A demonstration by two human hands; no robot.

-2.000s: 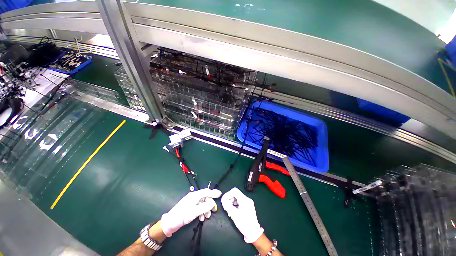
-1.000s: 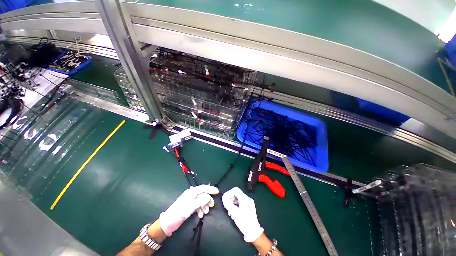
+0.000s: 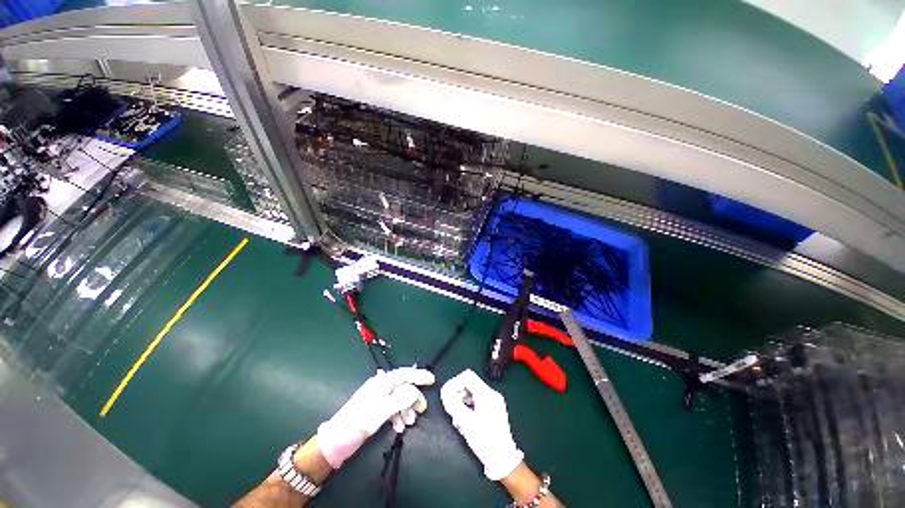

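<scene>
A thin black wire harness (image 3: 393, 466) lies on the green mat, with a red section and a white connector housing (image 3: 357, 274) at its upper end. My gloved left hand (image 3: 375, 412) is closed on the harness where its branches meet. My gloved right hand (image 3: 480, 421) is just to the right, fingers curled, with a small dark thing at the fingertips, its kind unclear. A cable tie gun (image 3: 509, 337) with red handles lies right of the hands. A steel ruler (image 3: 617, 409) lies slanted beside it.
A blue bin (image 3: 643, 288) of black cable ties stands behind the tie gun. Bagged harnesses (image 3: 397, 189) are stacked behind the upright post (image 3: 260, 129), and more bags (image 3: 834, 427) lie at the right. Clear plastic (image 3: 79, 288) covers the left bench. A metal frame rail (image 3: 556, 109) crosses above.
My left hand has shifted slightly left and down from its place two seconds earlier, so the gap between the hands is a little wider. The tools have not moved.
</scene>
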